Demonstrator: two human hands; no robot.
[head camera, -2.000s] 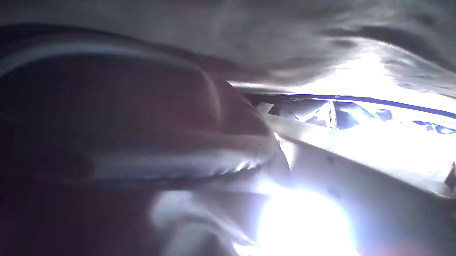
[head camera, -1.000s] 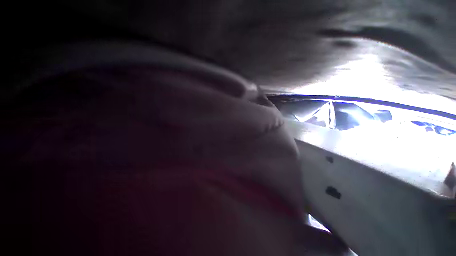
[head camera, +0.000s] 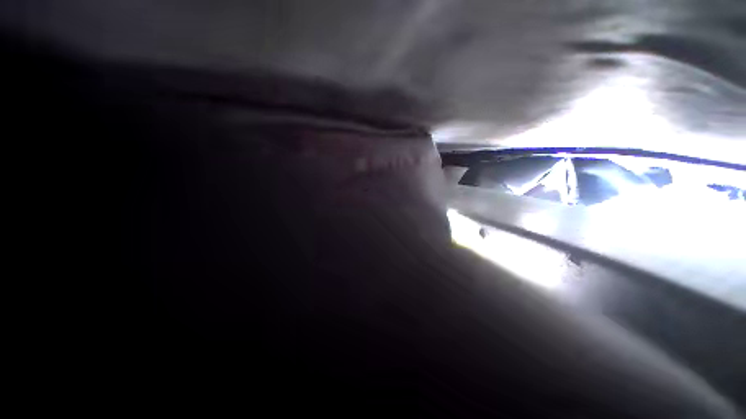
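Note:
A dark, soft mass that looks like cloth (head camera: 352, 213) fills the left and lower part of the head view. It is very dark and blurred, with a faint purplish fold near its right end. Its lower edge slants down to the bottom right corner. Neither my left hand nor my right hand can be made out. I cannot tell whether a hand is inside or behind the dark mass.
A smooth grey surface (head camera: 327, 41) spans the top. A pale beam (head camera: 622, 237) with small dark marks slants down at the right. A thin dark-blue line (head camera: 605, 152) curves above it. Bright, washed-out background shapes show between them.
The dark cloth has changed shape and now covers the lower middle, hiding more of the beam's lower part. Its reddish tint has faded. The beam and background shapes have shifted slightly in the picture.

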